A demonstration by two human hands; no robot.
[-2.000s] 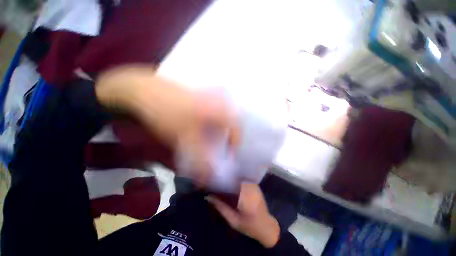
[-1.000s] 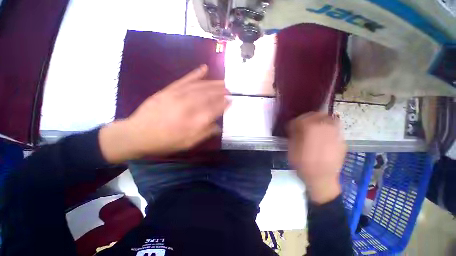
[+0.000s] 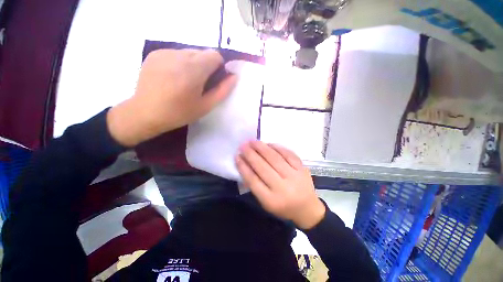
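A small white rectangular piece lies on the larger maroon panel, its right edge close to the panel's right edge, below the brightly lit presser foot. My left hand rests over the upper left of both, thumb and fingertips at the white piece's upper edge. My right hand lies with fingers together on the white piece's lower right corner. Whether its fingers pinch the cloth is hidden. The small-piece stack lies right of the needle, white side up.
The cream sewing machine with blue lettering fills the upper right. A grey round knob hangs by the needle. Maroon panels drape at far left; maroon and white pieces hang below. Blue crates stand below the table at right.
My right hand has moved left from the stack to the panel, and a white piece now lies on the maroon. The stack's top shows white instead of maroon. My left hand has moved up.
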